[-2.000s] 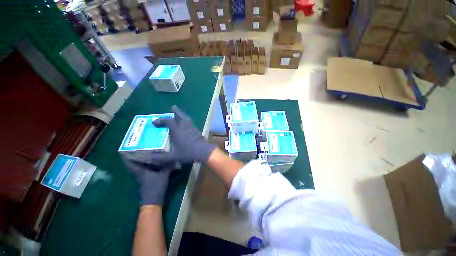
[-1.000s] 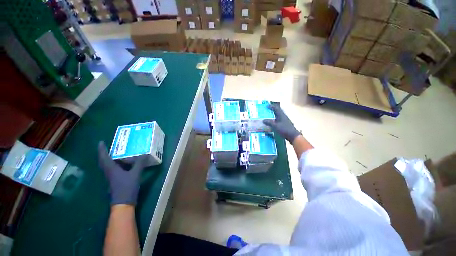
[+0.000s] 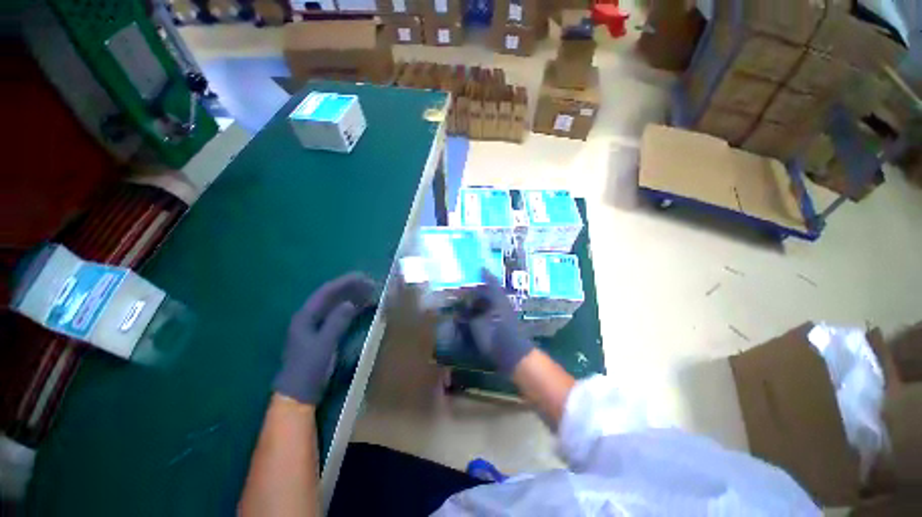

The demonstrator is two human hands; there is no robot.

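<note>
A product box with a blue top label is in my right hand, above the near left corner of the side stand; it is slightly blurred. My left hand, in a dark grey glove, is empty with fingers apart and curved, over the right edge of the green bench. Other product boxes stand on the side stand, one of them at its back right. A single product box stands at the bench's far end. Another product box lies tilted at the roller conveyor's edge.
The green shrink tunnel frame, dark red curtain and roller conveyor are at left. A platform trolley with cardboard on top stands at far right. An open shipping carton with clear plastic is at lower right. Brown cartons are behind.
My right hand has moved from the stand's back right box to its near left side and now holds a box. The box by my left hand is gone from the bench; that hand has shifted right.
</note>
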